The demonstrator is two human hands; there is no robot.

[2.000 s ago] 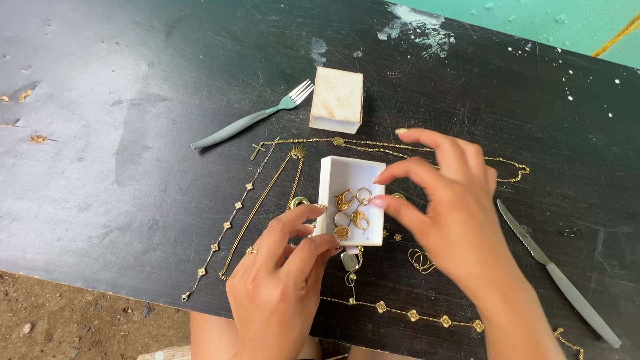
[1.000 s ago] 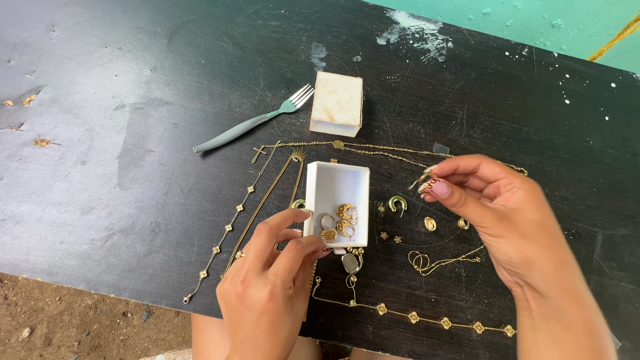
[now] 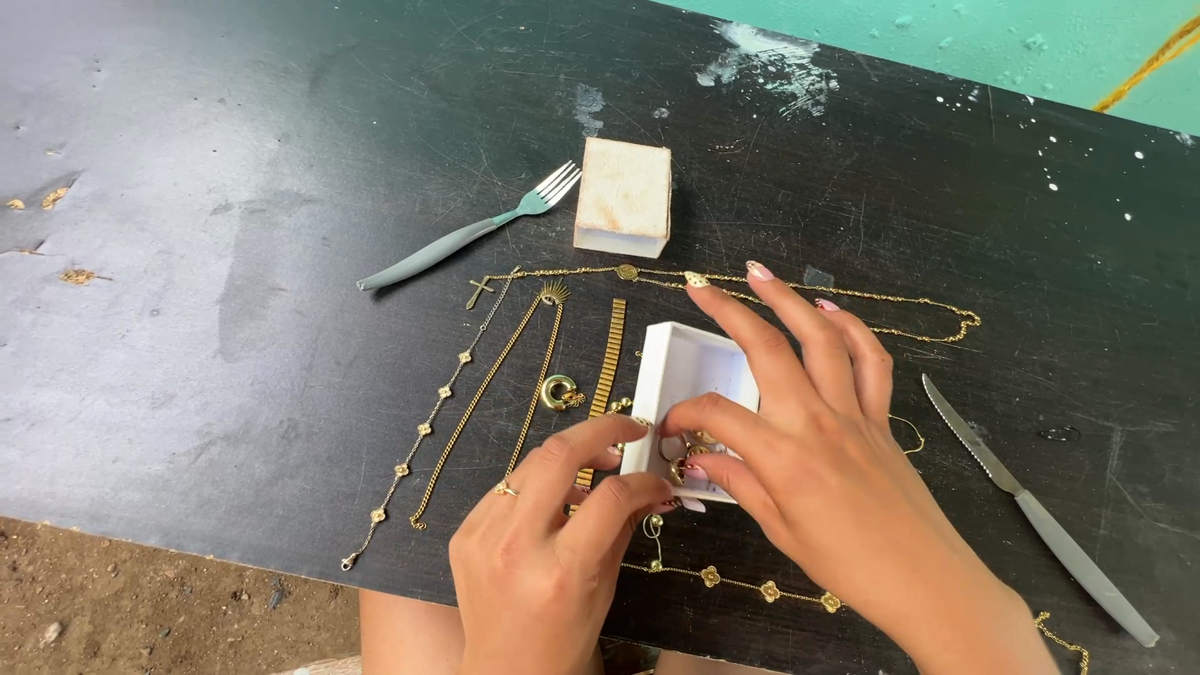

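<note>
My left hand (image 3: 562, 525) grips the lower left wall of a small white box tray (image 3: 653, 375) with fingers and thumb. Inside the tray lie several gold-coloured rings (image 3: 679, 467), partly covered by fingers. My right hand (image 3: 797, 422) reaches into the tray, thumb and index finger at the rings, other fingers spread above; whether a ring is pinched I cannot tell. Left of the tray are a gold watch-style band (image 3: 609, 356), a chunky gold hoop earring (image 3: 559, 392) and a chain with a sunburst pendant (image 3: 553, 292). A clover-motif chain (image 3: 769, 591) runs below my hands.
Behind the tray stands a small stained box (image 3: 622, 187), with a grey-handled fork (image 3: 441, 251) at its left. A rosary-like necklace with a cross (image 3: 480, 292) stretches across the dark table (image 3: 281, 187). Another clover-motif chain (image 3: 425, 429) lies left, a serrated knife (image 3: 1041, 525) right.
One second ago my right hand was right of the tray with a small item at its fingertips; now it is inside the tray. My left hand has stayed on the tray, which is now tilted.
</note>
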